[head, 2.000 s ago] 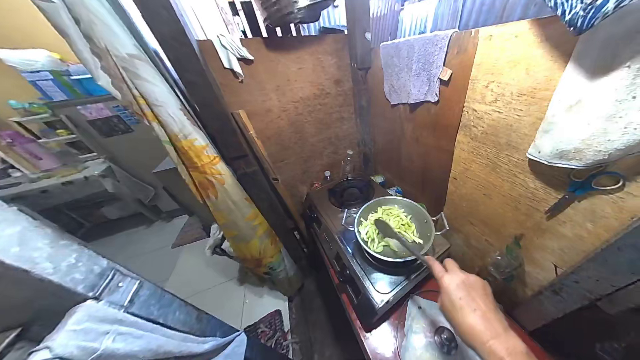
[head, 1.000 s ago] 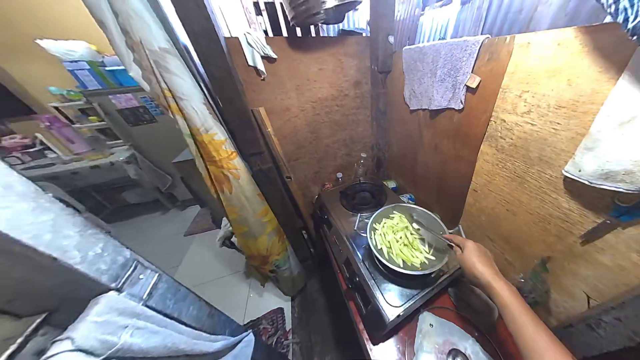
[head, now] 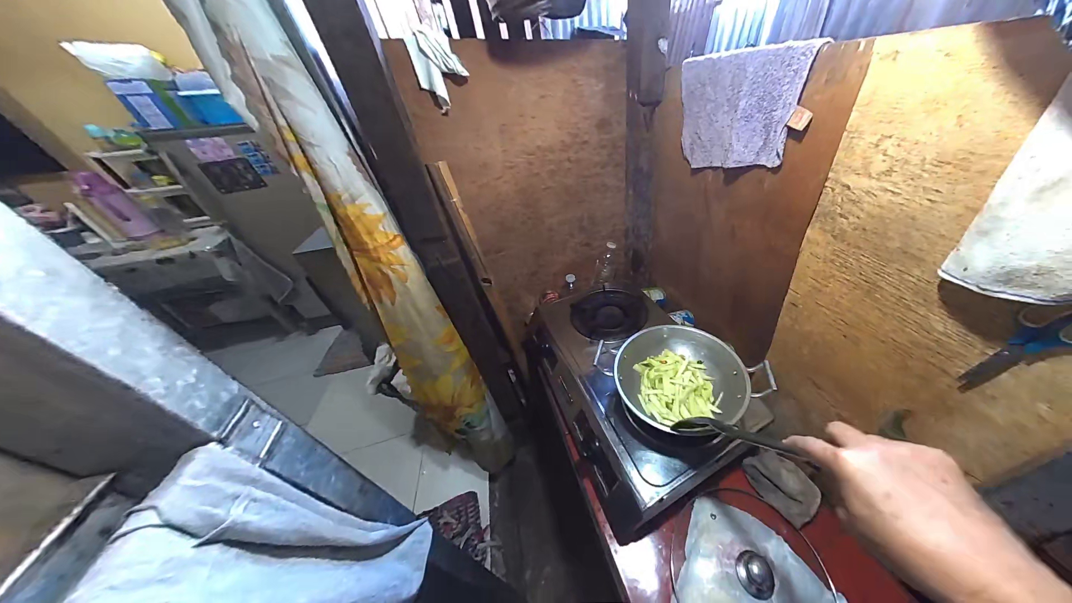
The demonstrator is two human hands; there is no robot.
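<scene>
My right hand [head: 888, 477] comes in from the lower right, closed around the handle of a dark spatula [head: 737, 431]. The spatula's blade lies at the near rim of a two-handled metal wok [head: 729, 356]. Pale green vegetable strips [head: 677, 387] lie in a heap inside the wok, which sits on the near burner of a gas stove [head: 662, 469]. The far burner [head: 609, 313] holds no pan. My left hand is out of view.
A glass lid [head: 712, 544] and a grey cloth [head: 783, 488] lie on the red tabletop before the stove. Bottles stand behind the stove. A floral curtain [head: 385, 268] hangs at left, a purple towel [head: 741, 109] on the wall, and scissors [head: 1017, 343] at right.
The spatula has moved from the right side of the wok to its near rim, and my right hand is lower. The vegetable strips now sit more heaped together than one second ago.
</scene>
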